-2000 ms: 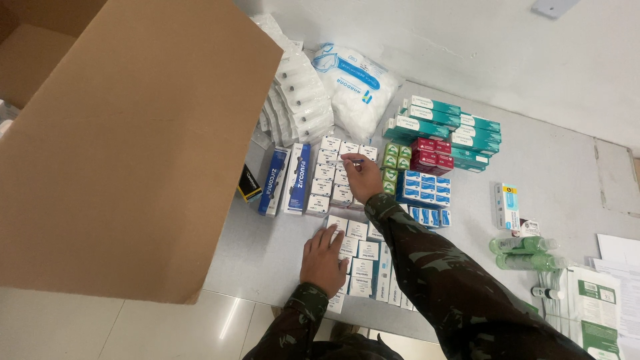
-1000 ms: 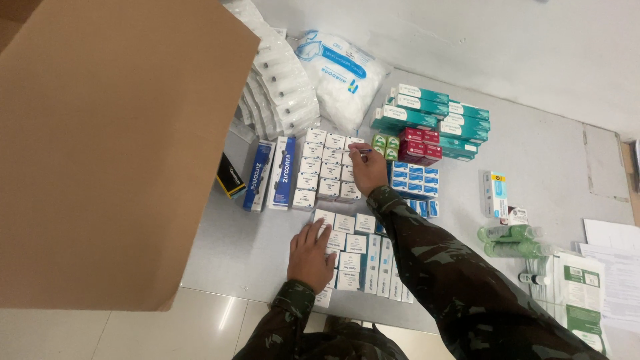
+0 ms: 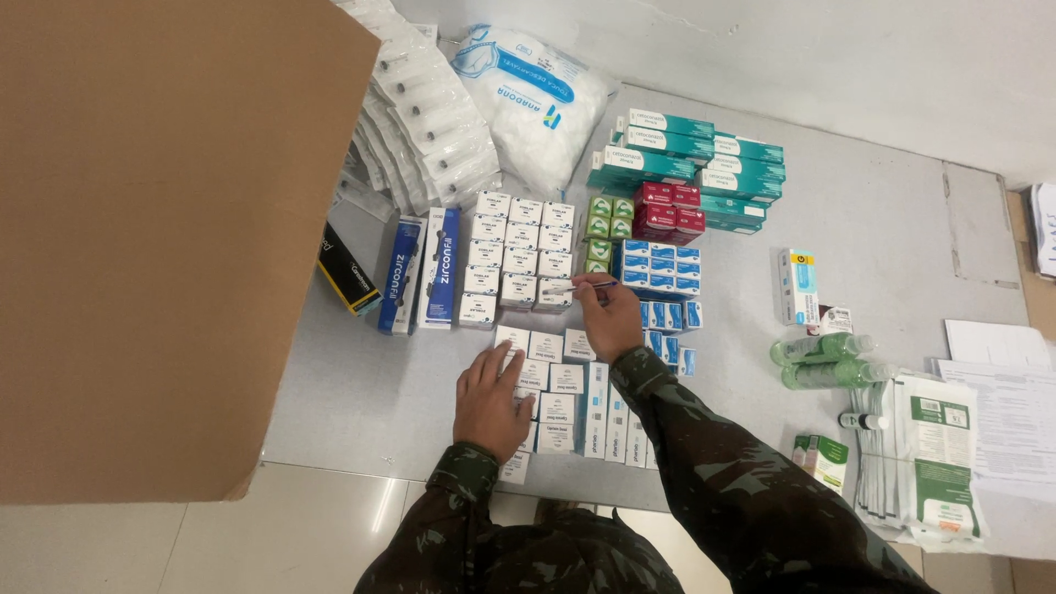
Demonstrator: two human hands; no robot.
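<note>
My right hand [image 3: 612,318] holds a thin pen [image 3: 582,288] over the lower right of a block of small white boxes [image 3: 519,257]. My left hand [image 3: 493,404], fingers spread, rests on the left side of a second group of white boxes [image 3: 558,407] nearer the table's front edge. Long white and blue boxes [image 3: 616,412] stand right of that group, partly under my right sleeve. Small blue and white boxes [image 3: 662,268] lie right of my right hand, with green boxes [image 3: 610,218] and red boxes [image 3: 669,212] behind them.
A large cardboard box [image 3: 165,231] fills the left. Wrapped syringes [image 3: 425,107], a bag of disposable caps [image 3: 536,99] and teal boxes [image 3: 660,144] line the back of the grey table [image 3: 866,190]. Green bottles [image 3: 821,348], packets [image 3: 940,462] and papers [image 3: 1002,412] lie at right.
My right hand with the pen has moved toward me, from the upper part of the white box block to its lower right corner. My left hand stays on the nearer group.
</note>
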